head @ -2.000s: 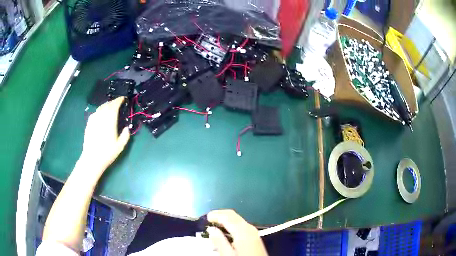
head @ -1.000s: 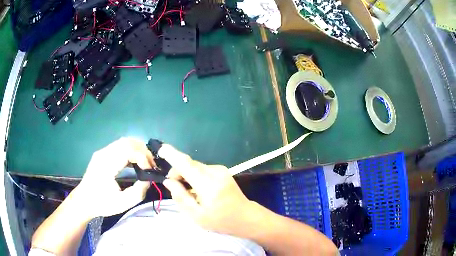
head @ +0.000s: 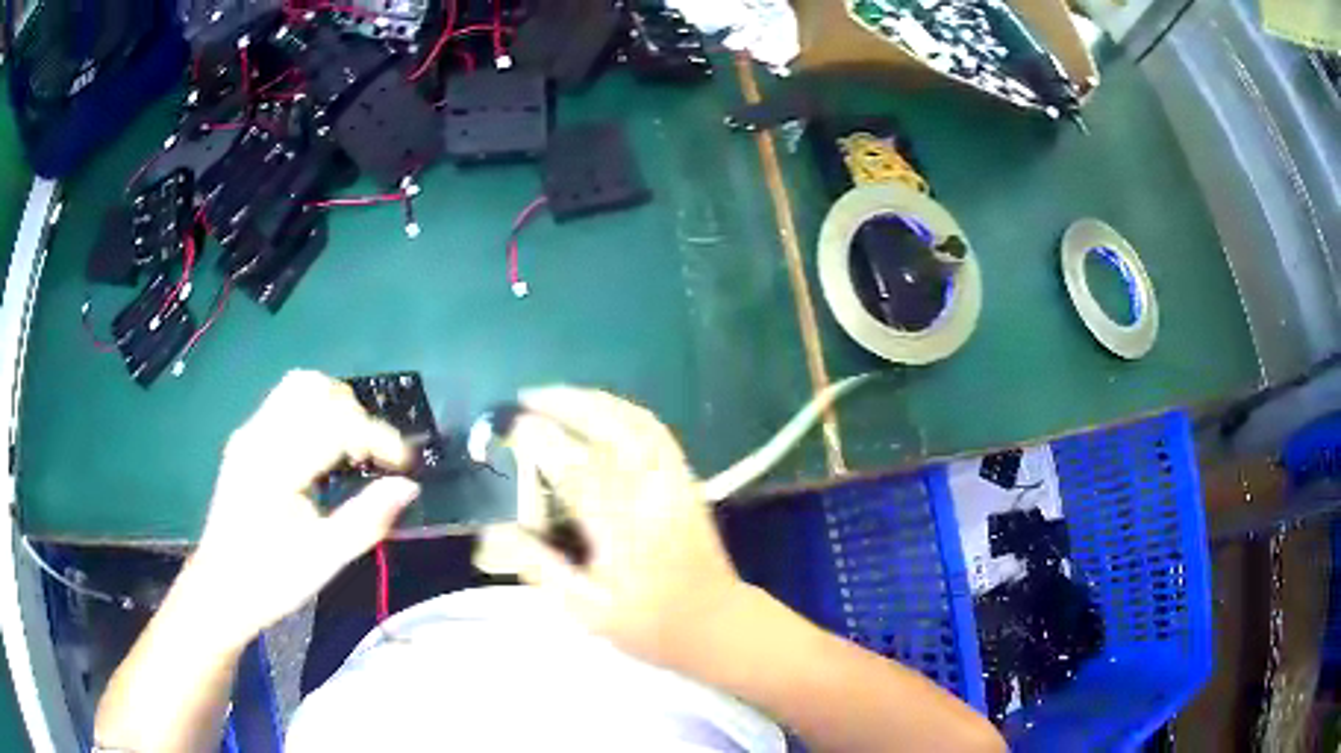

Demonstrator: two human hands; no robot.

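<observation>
My left hand [head: 302, 493] holds a black battery holder [head: 391, 405] at the bench's front edge, its ribbed side facing up. A red lead wire [head: 383, 581] hangs below it. My right hand [head: 618, 515] is just right of it, apart from the holder, fingers curled and slightly blurred, with a black cover on a fingertip. A cream tape strip [head: 780, 441] runs from the tape roll [head: 837, 280] to my right hand; its end is hidden by the fingers.
Black battery holders with red wires [head: 397, 125] are piled at the back left. A spare tape roll [head: 1081, 294] lies right. Yellow bands [head: 880, 162] sit behind the roll in use. A cardboard box [head: 1052, 37] stands at the back. A blue basket [head: 1132, 559] is below the bench edge.
My left hand took a holder from the pile to the front edge, where both hands met on it. Since then my right hand has moved off it to the right. The view has tilted down.
</observation>
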